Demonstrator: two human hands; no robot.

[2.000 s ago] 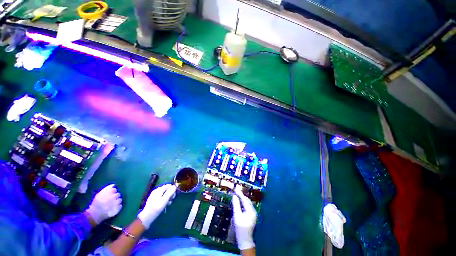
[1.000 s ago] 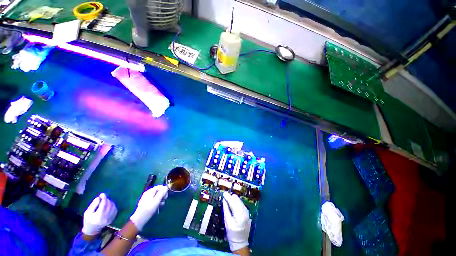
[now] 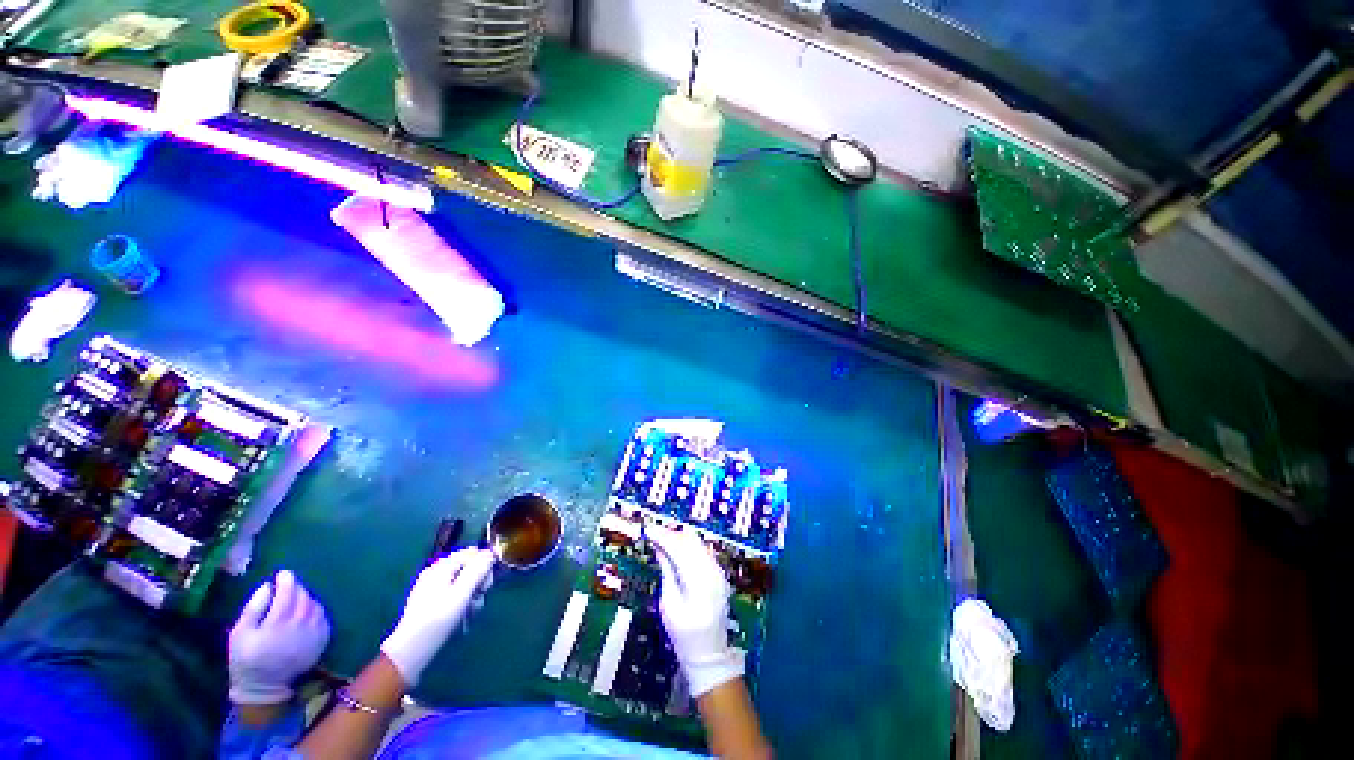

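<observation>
A populated circuit board [image 3: 602, 639] lies on the bench in front of me, with white bars and dark parts near me and blue-lit parts at its far end. My gloved left hand [image 3: 440, 606] holds the handle of a small round metal cup [image 3: 526, 532] with amber-brown liquid, left of the board. My gloved right hand [image 3: 692, 594] is over the middle of the board, fingers pinched around something thin and dark, mostly hidden, perhaps a brush. A black stick [image 3: 447, 538] lies beside the cup, partly hidden by my left hand.
Another person's gloved hand [image 3: 278, 639] is at the left, below a second board [image 3: 171, 460]. A pink-lit pad [image 3: 423, 267], glowing tube [image 3: 253, 152] and blue jar [image 3: 125, 264] lie beyond. A bottle [image 3: 683, 153] stands on the shelf. White cloth [image 3: 983, 664], blue-green boards [image 3: 1106, 520] and red sheet [image 3: 1225, 624] are right.
The view has shifted slightly. My right hand has moved up and left across the board to its middle. My left hand still holds the cup. The other person's hand has shifted slightly.
</observation>
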